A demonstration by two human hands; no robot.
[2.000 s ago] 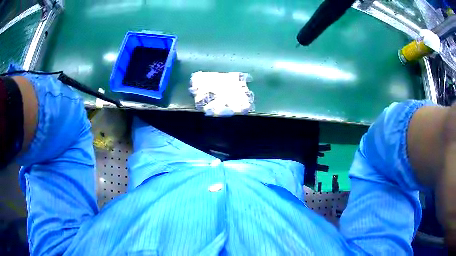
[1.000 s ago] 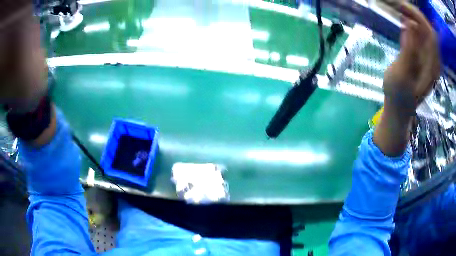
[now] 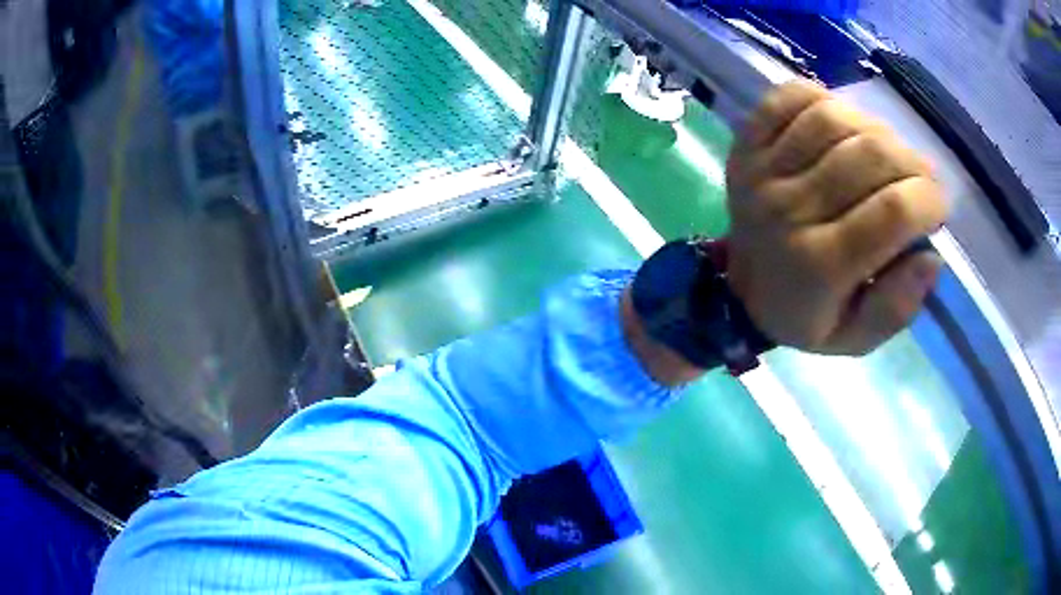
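Note:
My left hand (image 3: 832, 221) is closed around the grey-blue shelf rail (image 3: 977, 331) at the upper right of the view. A black watch (image 3: 686, 302) with a dark red band sits on that wrist. My light blue sleeve (image 3: 349, 477) crosses the lower middle. Below the forearm, the open blue bin (image 3: 628, 511) stands on the green bench and holds dark small pieces, too small to tell apart. The sleeve hides part of it. My right hand is out of the picture.
A metal frame with mesh (image 3: 407, 116) stands at the bench's far left side. A long black object (image 3: 966, 145) lies on the shelf. At the left are a grey floor with a yellow line (image 3: 120, 209) and a blue-clad arm of another person (image 3: 189, 52).
The view has swung left. My left hand now grips the rail. My right hand, the black screwdriver and the white bundle have left the picture.

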